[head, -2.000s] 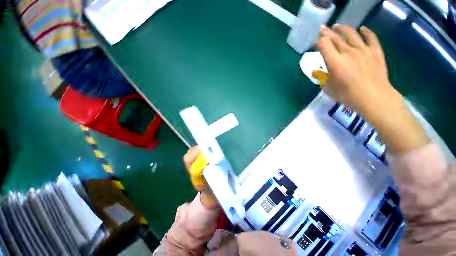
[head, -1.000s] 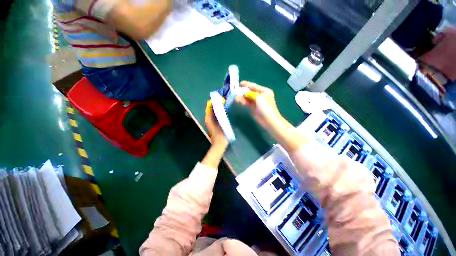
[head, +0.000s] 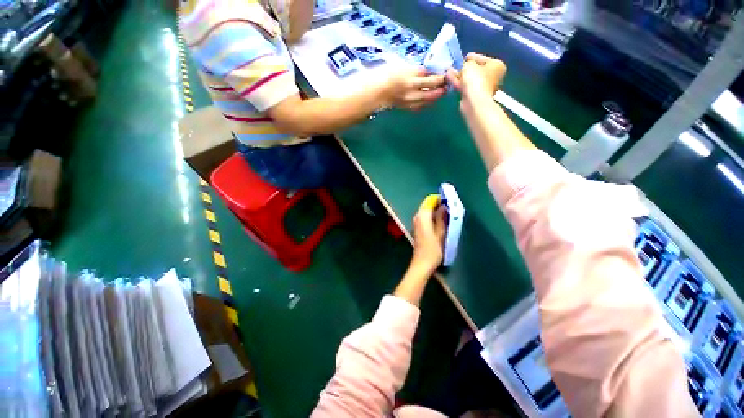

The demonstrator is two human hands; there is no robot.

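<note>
My left hand (head: 427, 227) holds a display module (head: 452, 224) edge-on over the bench's near edge, a yellow finger cot on one finger. My right hand (head: 481, 75) is stretched far forward, its fingertips at the lower edge of a second pale module (head: 443, 51). The neighbouring worker's hand (head: 418, 88) touches the same module from the left. How firmly my right fingers grip it is hard to tell. The tray (head: 512, 326) of modules lies at the lower right, partly hidden by my right sleeve.
The neighbouring worker (head: 245, 65) sits at the upper left on a red stool (head: 259, 214). Two modules lie on a white sheet (head: 318, 51) by the worker. A whitish bottle (head: 600, 140) stands near the metal post (head: 693, 106). Stacked pale sheets (head: 122, 335) stand at the lower left.
The two modules, together before, are now apart. My right hand has moved forward to the neighbour with one. My left hand keeps the other. The view has swung left.
</note>
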